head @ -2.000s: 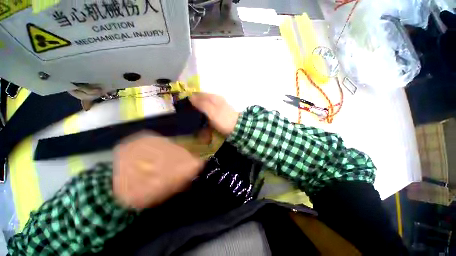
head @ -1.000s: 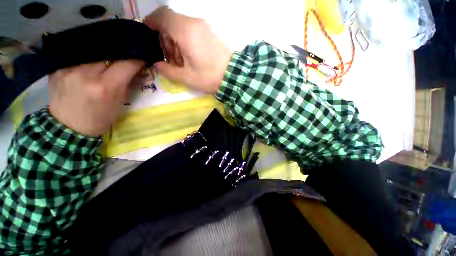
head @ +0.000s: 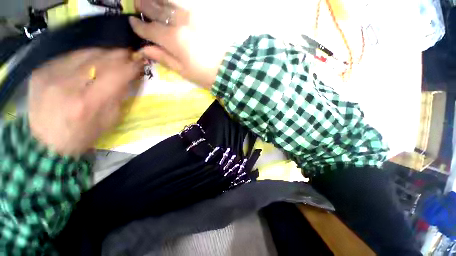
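A black strap [head: 87,34] runs across the upper left and curves down to the left edge. My left hand [head: 82,95], blurred, holds it from below. My right hand [head: 172,42] is at the strap's right end, with a silver metal ring [head: 170,17] at its fingers; whether the ring is joined to the strap is unclear. A lap pile of black straps [head: 150,177] lies near my body, its row of shiny metal ends [head: 227,162] pointing right.
Thread snips [head: 317,46] and a looped orange cord [head: 345,35] lie right of my right forearm. Yellow tape [head: 145,117] crosses the white table below my hands. A clear plastic bag [head: 427,25] is at the upper right. A cardboard box [head: 425,132] stands beyond the table.
The machine head has gone out of view at the upper left. Both hands remain at the strap. A silver ring now shows at my right fingers. The lap pile has barely changed.
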